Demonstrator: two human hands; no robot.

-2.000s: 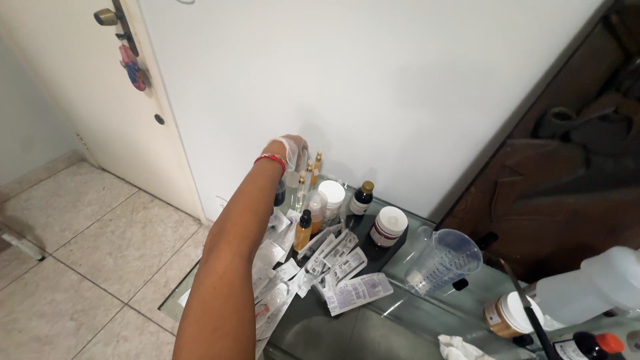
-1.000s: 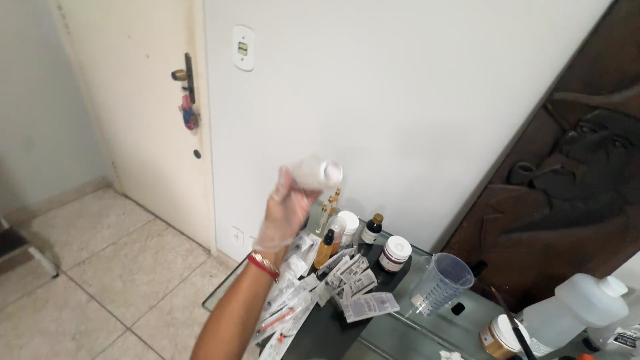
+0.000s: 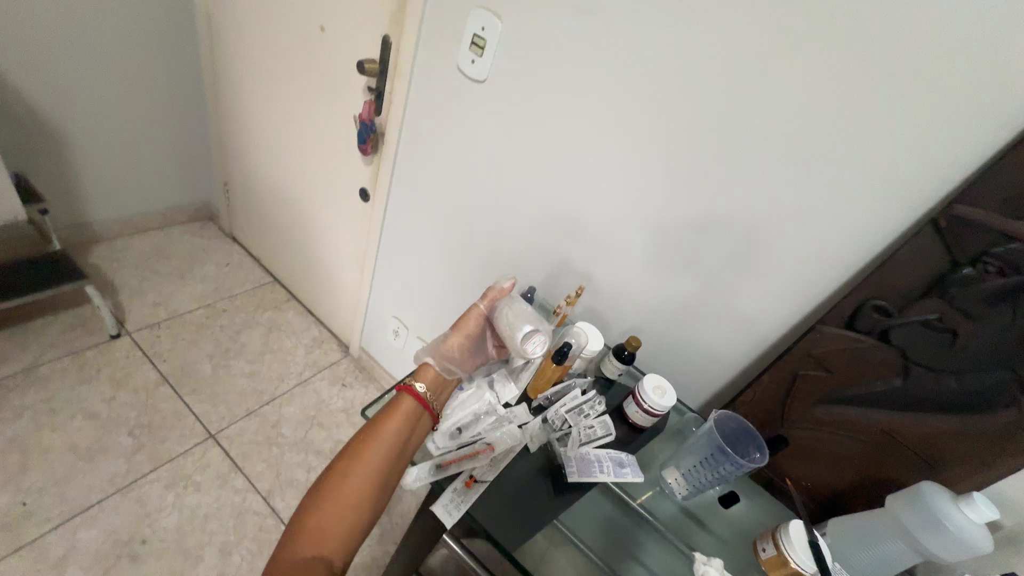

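Observation:
My left hand [image 3: 478,330], in a clear thin glove with a red bracelet at the wrist, is closed around a translucent white plastic bottle [image 3: 522,328]. The bottle is tilted, one round end facing me. It is over the far end of the glass table [image 3: 696,512], just left of an amber bottle with a black top [image 3: 550,370]. Below the hand lie a packaged syringe [image 3: 464,458] and several paper-backed packets [image 3: 588,408]. Nearby stand a white-lidded jar [image 3: 650,402], a dark bottle with a gold cap [image 3: 620,358] and a second white-capped container [image 3: 588,340]. My right hand is out of view.
A clear graduated measuring cup [image 3: 716,456] stands to the right. Beyond it are a gold jar with a white lid [image 3: 788,548] and a large translucent bottle [image 3: 920,524]. A dark carved panel [image 3: 904,368] leans at the wall. A door [image 3: 296,152] and step stool [image 3: 48,276] are left.
My left hand was down among the bottles two seconds ago. One second ago it held the white bottle raised near the wall; now hand and bottle are lower, close to the other bottles.

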